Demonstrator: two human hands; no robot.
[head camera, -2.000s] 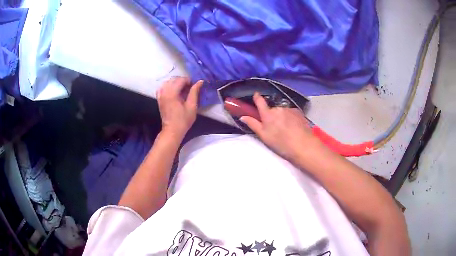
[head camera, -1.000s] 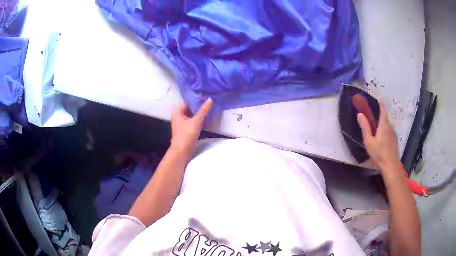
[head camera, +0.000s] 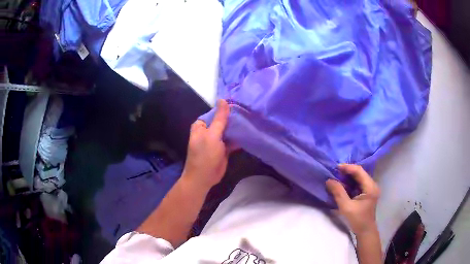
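The blue-violet jacket (head camera: 309, 87) lies wrinkled and shiny over the white pressing table (head camera: 443, 134). Its hem band (head camera: 281, 153) runs along the edge nearest my body. My left hand (head camera: 208, 149) grips the hem's left end between thumb and fingers. My right hand (head camera: 358, 198) pinches the hem farther right, with the thumb and fingers bent around the cloth. The band is held between both hands at the table's near edge. The iron (head camera: 407, 238) sits at the lower right, away from my hands, partly cut off by the frame's bottom.
Blue garments (head camera: 85, 20) with a white tag hang at the upper left. White cloth (head camera: 135, 59) drapes from the table's left end. A purple-blue garment heap (head camera: 129, 198) lies on the dark floor at left. Shelving with crumpled pale items (head camera: 51, 149) stands at the far left.
My right hand has let go of the iron and taken hold of the hem. The iron now rests at the lower right. The hem has come off the tabletop toward my body, and the view has turned.
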